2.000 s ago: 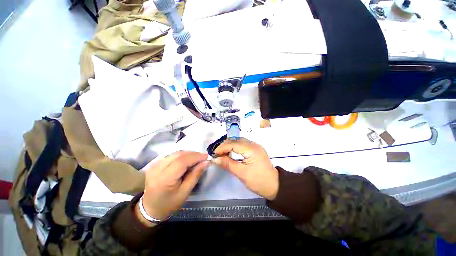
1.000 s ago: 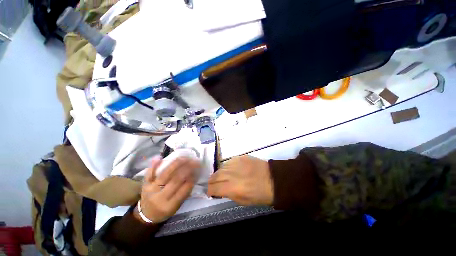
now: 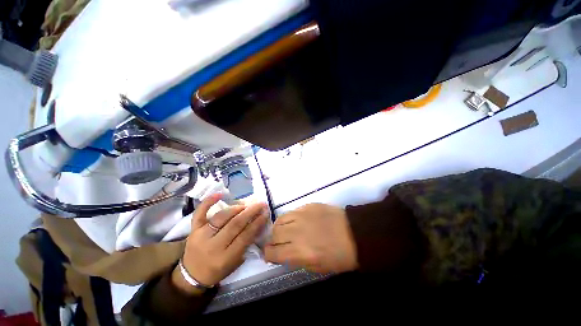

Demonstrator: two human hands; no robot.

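White lining fabric [image 3: 156,223] lies under the machine's left end and runs to the presser foot with its grey-blue guard [image 3: 238,183]. My left hand [image 3: 223,245] lies on the lining just in front of the guard, fingers spread and pressing it down. My right hand [image 3: 312,239] is beside it on the right, fingers curled at the cloth's edge by a narrow dark strip [image 3: 265,191]; its fingertips pinch the edge. What lies under both hands is hidden.
The sewing machine head [image 3: 127,70] with a curved metal guard [image 3: 83,207] and a strapped-on dark phone [image 3: 267,95] fills the top. Orange scissor handles [image 3: 423,97] and brown scraps [image 3: 518,123] lie right. Khaki and navy pieces [image 3: 70,267] hang at left.
My head view has moved closer to the machine. My hands have gone from pinching together a small piece to lying on the lining by the presser foot. The left hand has flattened.
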